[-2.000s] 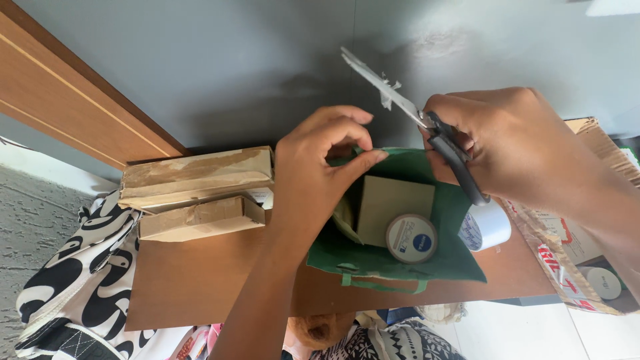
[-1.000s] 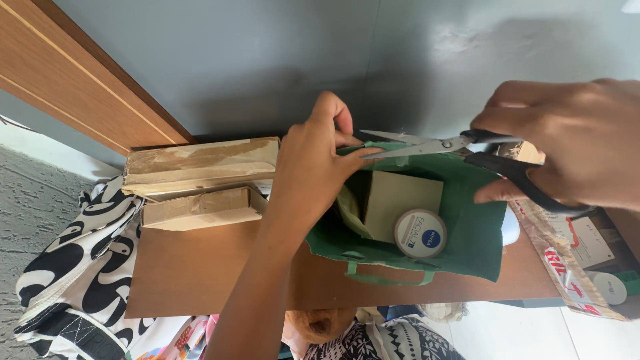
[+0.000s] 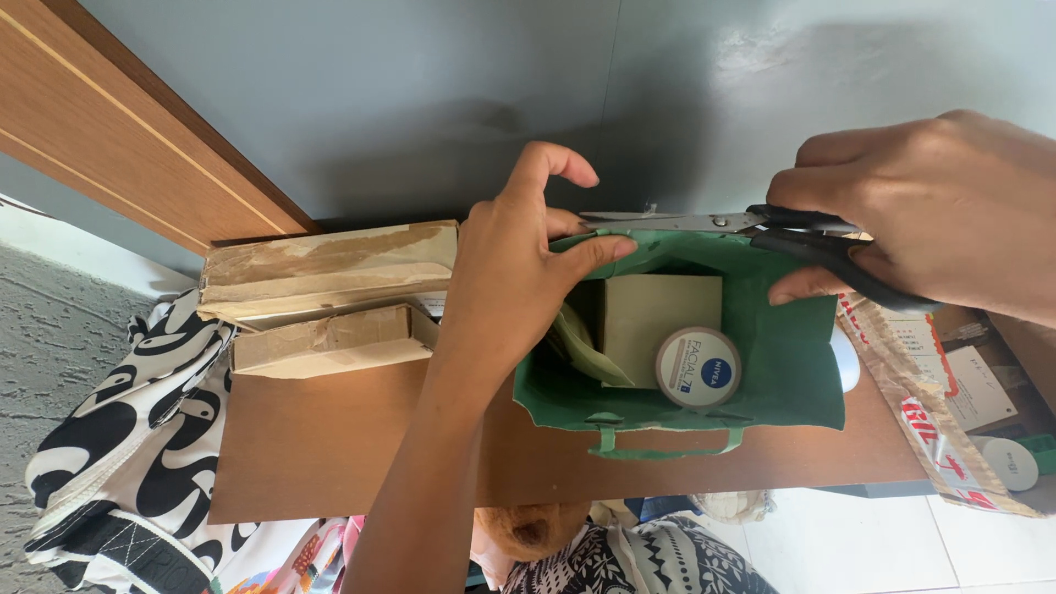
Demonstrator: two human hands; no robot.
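Note:
A green bag [image 3: 792, 355] stands upright on a brown wooden surface, its top open and one strap handle hanging on the near side. Inside it are a pale box [image 3: 660, 305], a folded pale green piece [image 3: 582, 346] and a round Nivea container [image 3: 699, 368]. My left hand [image 3: 528, 239] pinches the bag's far rim at its left corner between thumb and fingers. My right hand [image 3: 891, 206] grips the black handles of a pair of scissors [image 3: 718, 221]. The blades look closed and lie along the far rim, their tips at my left fingers.
Cardboard boxes [image 3: 330, 272] sit to the left on the wooden surface [image 3: 322, 437]. An open carton [image 3: 899, 388] with papers and a white-lidded container stands at the right. A grey wall [image 3: 412, 99] rises behind. Black-and-white patterned fabric [image 3: 132, 437] hangs at the left.
The scissors, upright and above the bag two seconds ago, came down level to the far rim. Their blades, apart one second ago, now look closed. My left hand stays at the rim.

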